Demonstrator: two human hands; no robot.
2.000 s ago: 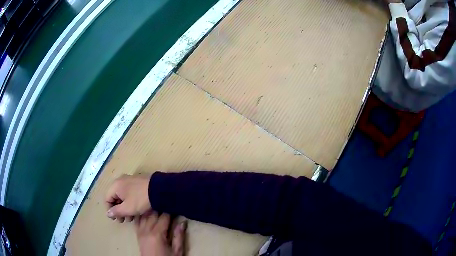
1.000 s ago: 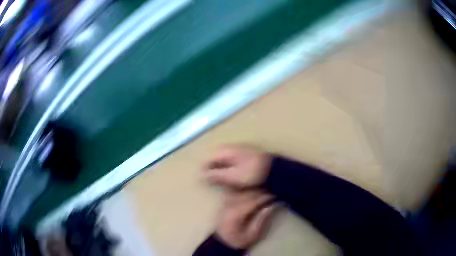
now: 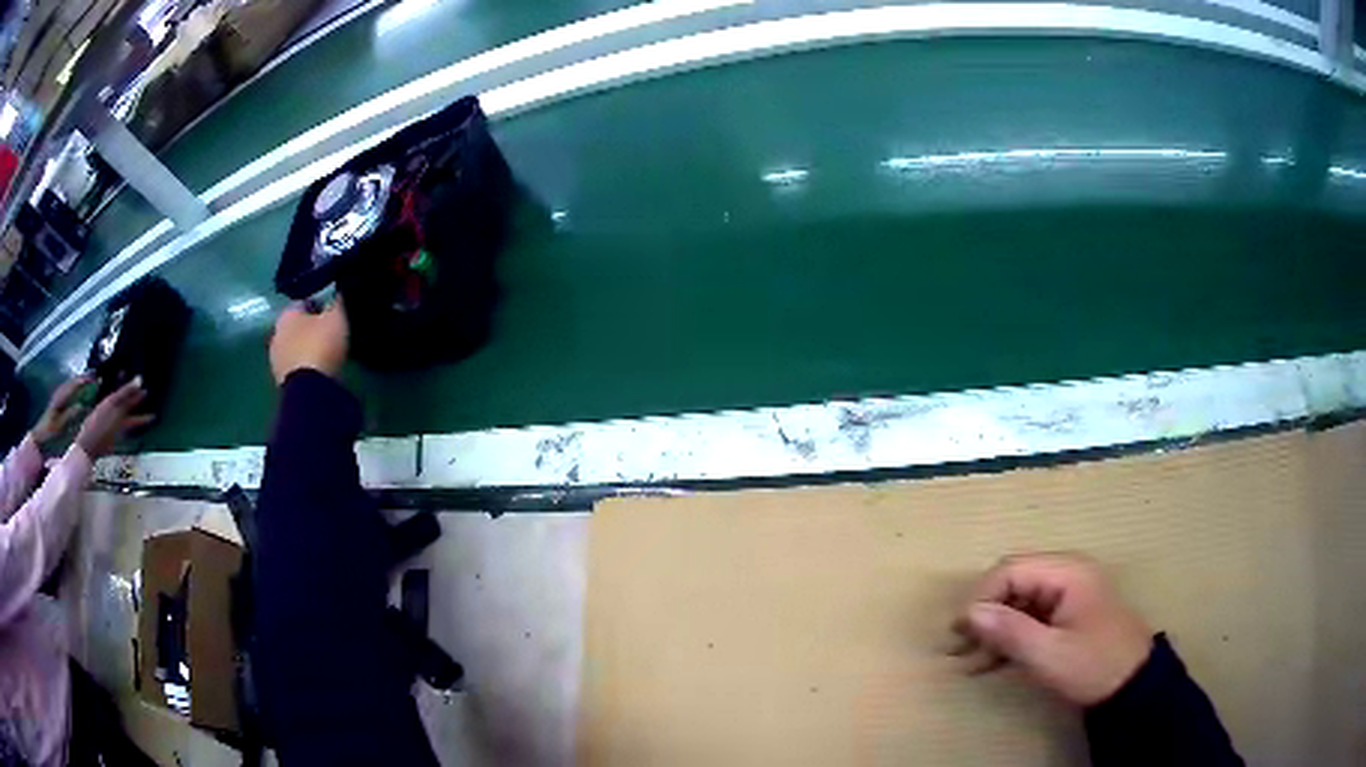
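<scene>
An open loudspeaker unit lies on the green conveyor at the upper left: its black rear cabinet shell (image 3: 472, 262) and, tilted beside it, the black front baffle (image 3: 307, 247) with a silver speaker driver (image 3: 354, 207). Red wires and a green round part (image 3: 421, 264) show inside. My left hand (image 3: 310, 342) grips the near lower edge of the baffle; its fingertips are partly hidden. My right hand (image 3: 1049, 626) is over the cardboard bench cover (image 3: 749, 629), fingers loosely curled in, nothing seen in it.
Black foam strips (image 3: 417, 599) lie beside my left sleeve, which hides part of them. A small open cardboard box (image 3: 192, 622) with dark items stands left of them. Another person's hands (image 3: 113, 412) touch a second black unit (image 3: 138, 337) at the far left. A white rail (image 3: 779, 435) edges the conveyor.
The view has swung left to the conveyor and the unit. My hands, together over the cardboard before, are apart; my left hand has reached out and taken hold of the baffle.
</scene>
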